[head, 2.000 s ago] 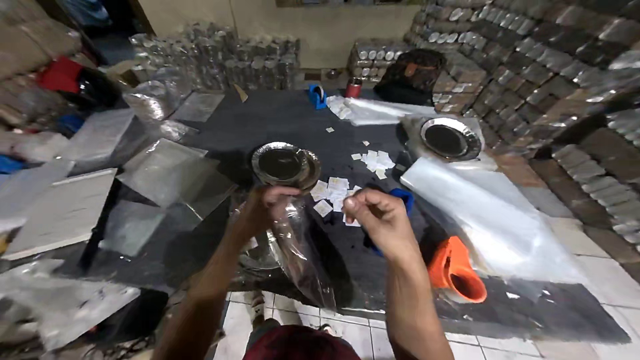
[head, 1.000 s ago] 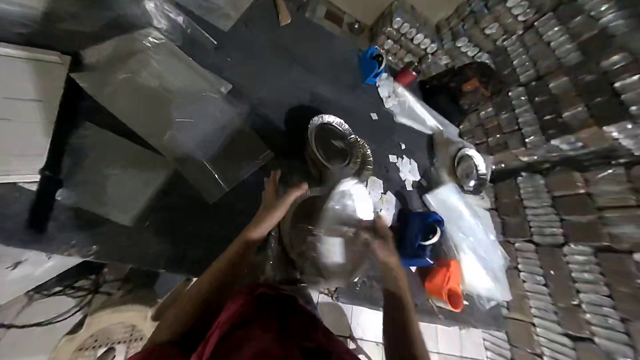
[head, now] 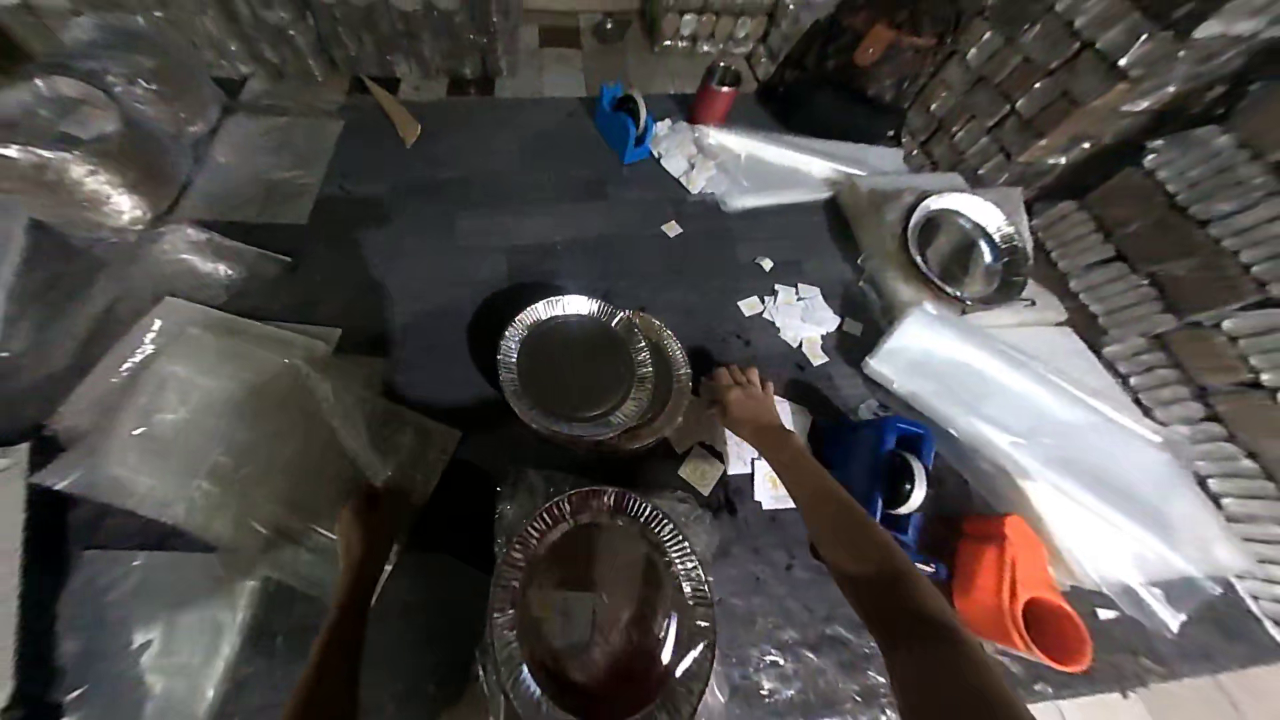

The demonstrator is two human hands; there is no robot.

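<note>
At left, my left hand [head: 368,525] touches the corner of a pile of clear plastic bags [head: 240,430]; whether its fingers grip one is unclear. My right hand [head: 742,402] reaches over square paper labels [head: 768,485], beside the stack of foil plates [head: 577,368]; no grip shows. Close to my body, between my forearms, a larger foil plate [head: 603,610] lies under clear plastic. A second heap of small labels [head: 800,315] rests beyond my right hand.
A blue tape dispenser [head: 885,470] and an orange tape dispenser [head: 1015,590] stand right of my right forearm. Plastic film [head: 1040,440] and another foil plate [head: 967,248] lie further right. Another blue dispenser [head: 625,122] and a red can [head: 716,93] are at the back.
Both hands have left the plastic-covered foil plate, which now lies near my body. My left hand has moved to the bag pile, my right to the labels. The view has turned.
</note>
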